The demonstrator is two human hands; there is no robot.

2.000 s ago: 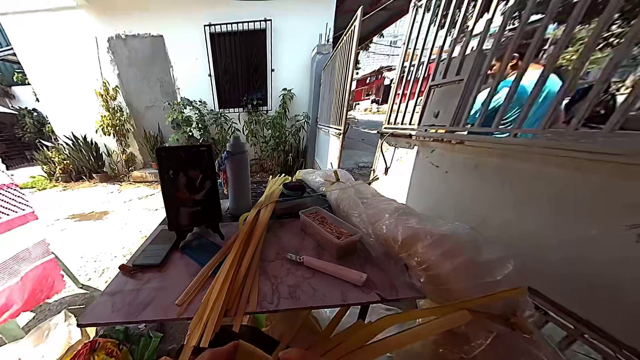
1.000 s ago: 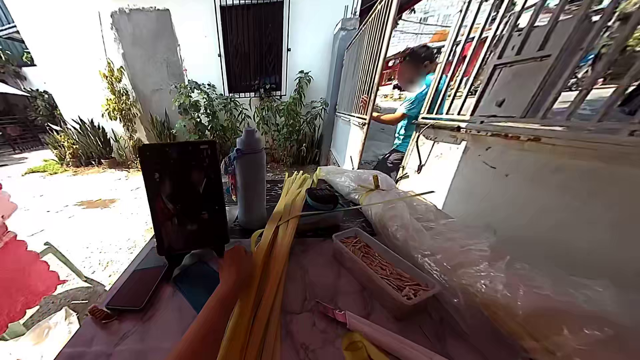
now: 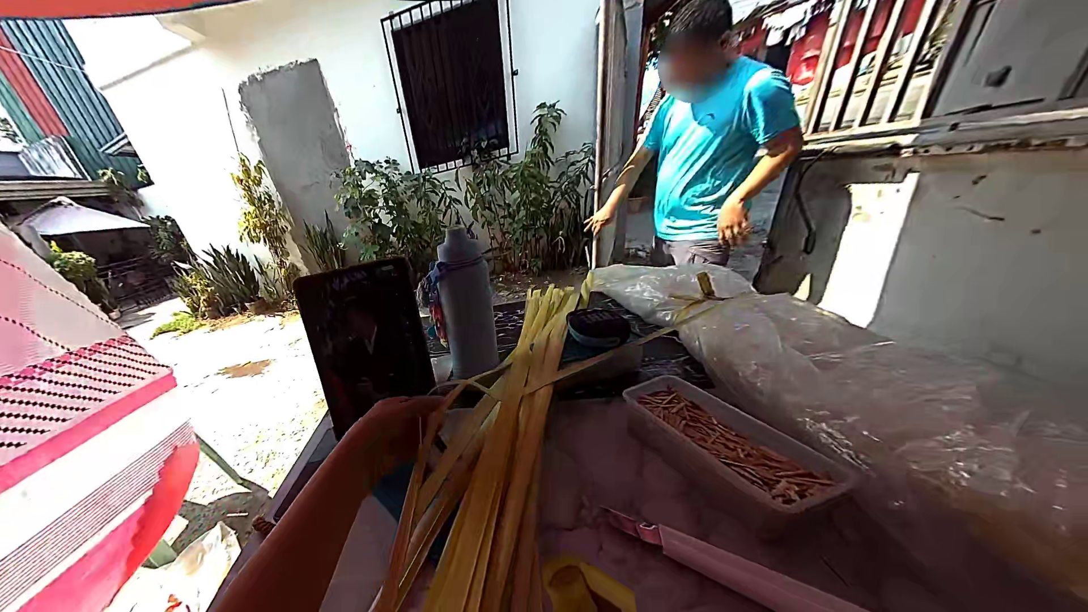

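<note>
My left hand reaches in from the lower left to the left edge of a bundle of pale palm or leaf strips lying lengthwise on the table. Its fingers are partly behind the strips, so their grip is unclear. My right hand is out of view. Close to the bottom edge lies a rolled yellow strip, with a pink-handled cutter to its right. A clear plastic tub of short brown sticks sits right of the bundle.
A dark tablet stands beside a grey bottle at the table's left. Behind the strips is a small black round object. A long plastic-wrapped bundle runs along the right. Beyond the table, a person in a blue shirt stands by the gate.
The person in blue, beyond the gate bars two seconds ago, now stands inside the opening, nearer the table. My left hand, on the strips one second ago, is now at their left edge.
</note>
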